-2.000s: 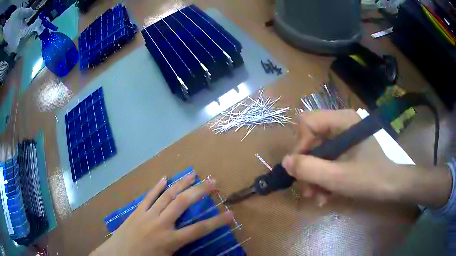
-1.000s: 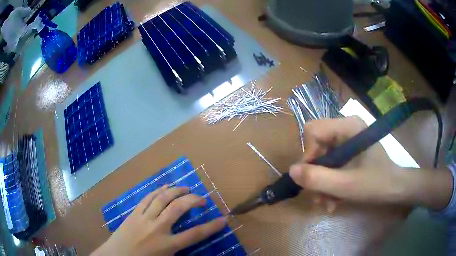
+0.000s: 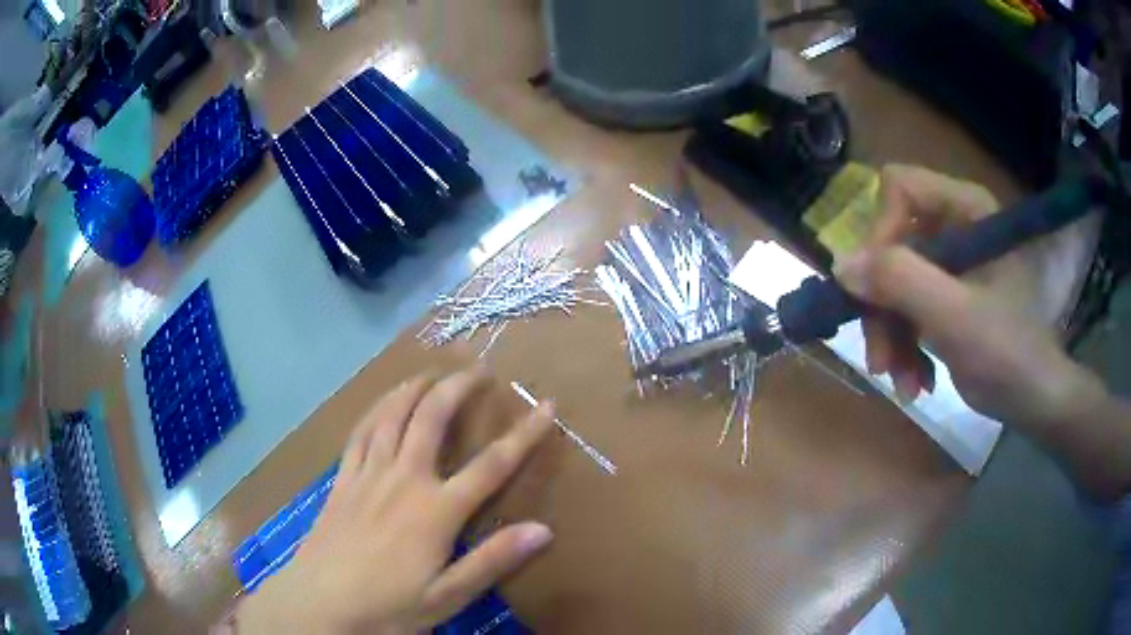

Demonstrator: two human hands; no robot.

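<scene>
A blue solar cell panel (image 3: pixel 285 530) lies at the bottom left, mostly hidden under my left hand (image 3: pixel 416 502). My left hand is spread with its fingers apart, fingertips near a single short ribbon piece (image 3: pixel 564 428) on the table. It grips nothing that I can see. My right hand (image 3: pixel 930 279) holds the soldering iron (image 3: pixel 812 308) at the right. The iron's metal tip points left and is over or touching the lower part of the pile of wide ribbon pieces (image 3: pixel 676 279); contact cannot be told.
A finer ribbon pile (image 3: pixel 515 295) lies beside the pale mat (image 3: pixel 310 354). The mat bears a tabbed cell stack (image 3: pixel 372 168) and a flat cell panel (image 3: pixel 192 382). A grey container (image 3: pixel 657 62), black iron stand (image 3: pixel 757 155), yellow sponge (image 3: pixel 843 208) and white strips (image 3: pixel 936 403) are at right.
The view has shifted, with things lower and further left. The iron has moved from the panel's edge to the wide ribbon pile. My left hand has moved, its fingers now beyond the panel's edge.
</scene>
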